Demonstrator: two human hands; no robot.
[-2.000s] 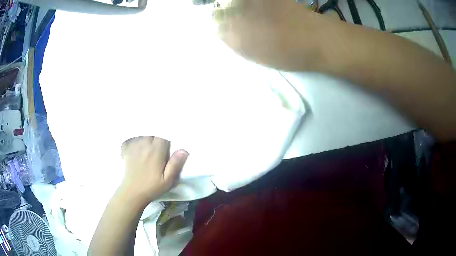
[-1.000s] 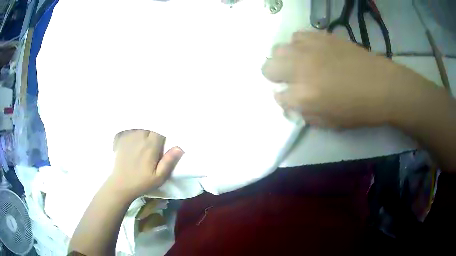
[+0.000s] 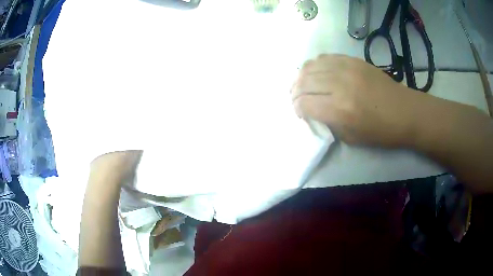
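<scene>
A white garment (image 3: pixel 189 108), strongly overexposed, covers most of the table; its fold lines and details are washed out. My right hand (image 3: pixel 346 99) lies at its right edge with curled fingers on the cloth; the fingertips are hidden, so its hold is unclear. My left hand (image 3: pixel 116 164) is at the lower left; its fingers are hidden under or lost in the white cloth, and only the wrist and back of the hand show. The cloth's front edge hangs in a fold by the left wrist.
Black scissors (image 3: pixel 402 51) lie at the upper right beside a silver loop-ended strip (image 3: pixel 358 19). A round metal disc (image 3: pixel 306 9) is at the top. A thin brown rod (image 3: pixel 481 73) lies far right. A fan (image 3: pixel 17 235) and heaped white cloth (image 3: pixel 57 226) are at the lower left.
My right hand has come down from the top to the cloth's right edge. My left hand has moved left, and its fingers and thumb no longer show. The scissors are now more fully visible.
</scene>
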